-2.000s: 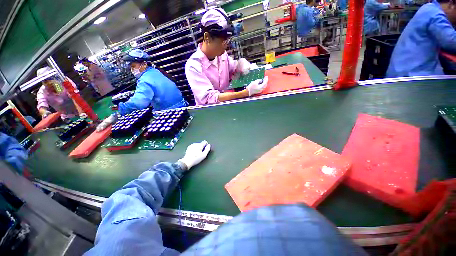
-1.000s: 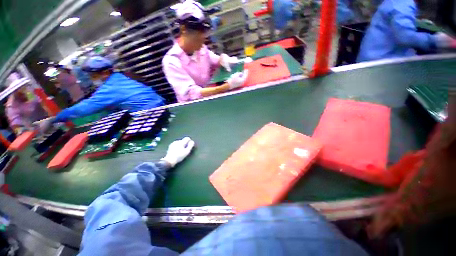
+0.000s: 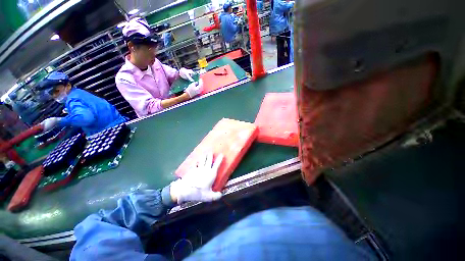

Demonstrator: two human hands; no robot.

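A worn red foam pad [image 3: 224,142] lies flat on the green conveyor belt [image 3: 168,132] near its front rail. My left hand [image 3: 199,183], in a white glove, lies on the pad's near left part with its fingers spread. Whether it presses or only touches cannot be told. A second red pad [image 3: 278,118] lies behind and to the right, its right part hidden by the enclosure wall. My right hand is not in view.
The grey enclosure wall [image 3: 357,46] with a red flap [image 3: 377,112] fills the right side. Capacitor-populated boards [image 3: 104,145] and another red pad [image 3: 25,188] are on the belt at left. Two coworkers sit opposite. A red post [image 3: 256,41] stands behind the belt.
My left hand has moved right from the bare belt onto the pad and opened its fingers. The view has swung right, bringing in the enclosure wall.
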